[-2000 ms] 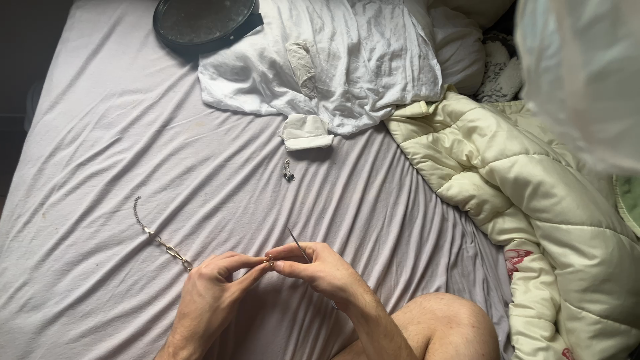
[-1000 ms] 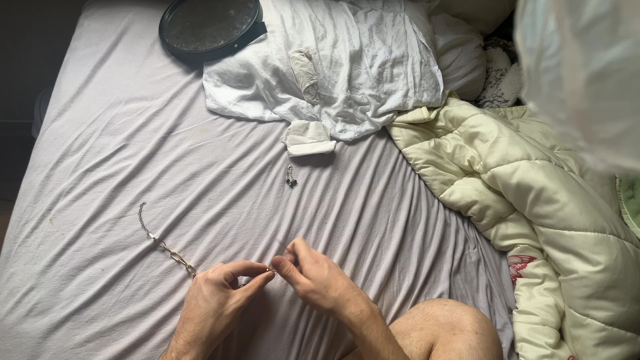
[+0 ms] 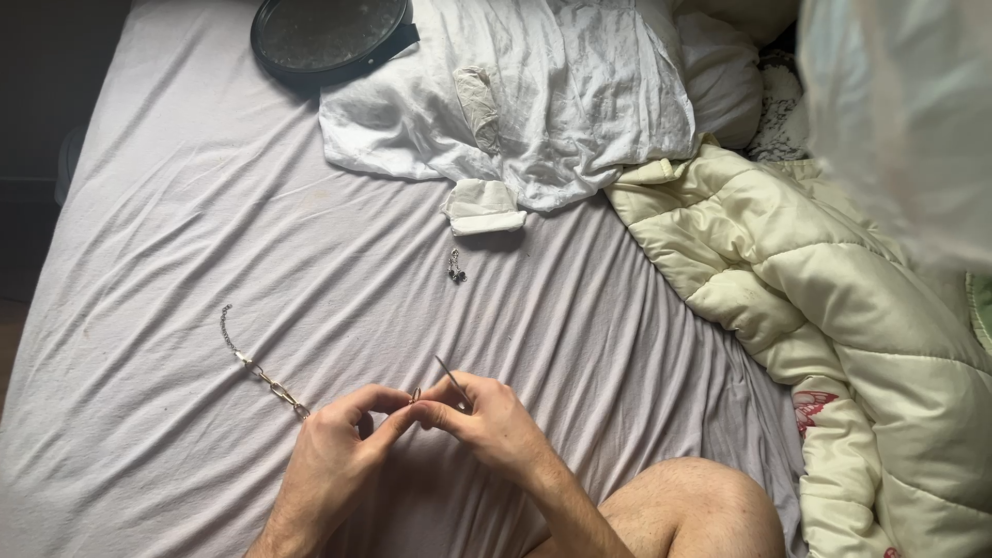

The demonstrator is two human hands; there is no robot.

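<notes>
My left hand [image 3: 341, 434] pinches a small metal ring [image 3: 416, 394] between thumb and fingertips. The fingertips of my right hand [image 3: 480, 422] meet it from the other side. A thin metal tool [image 3: 451, 378], its kind unclear, lies across the right fingers and points up and left. A chain bracelet of large gold-coloured links [image 3: 280, 391], with a finer silver-coloured chain [image 3: 225, 325] at its far end, lies on the sheet left of my left hand; its near end is hidden by that hand. Farther off lies a small piece of jewellery with dark beads [image 3: 456, 267].
The wrinkled bed sheet [image 3: 178, 256] lies under everything. Beyond the beads are a small white fabric pouch [image 3: 485, 208], a white cloth [image 3: 573, 101] and a round dark-rimmed object [image 3: 329, 35]. A quilted pale-yellow cover [image 3: 891, 310] lies right, and a bare knee [image 3: 690, 504] near front.
The thin tool, out of sight one second ago, shows again across my right fingers. My right hand's fingers have shifted around the ring; my left hand keeps its pinch.
</notes>
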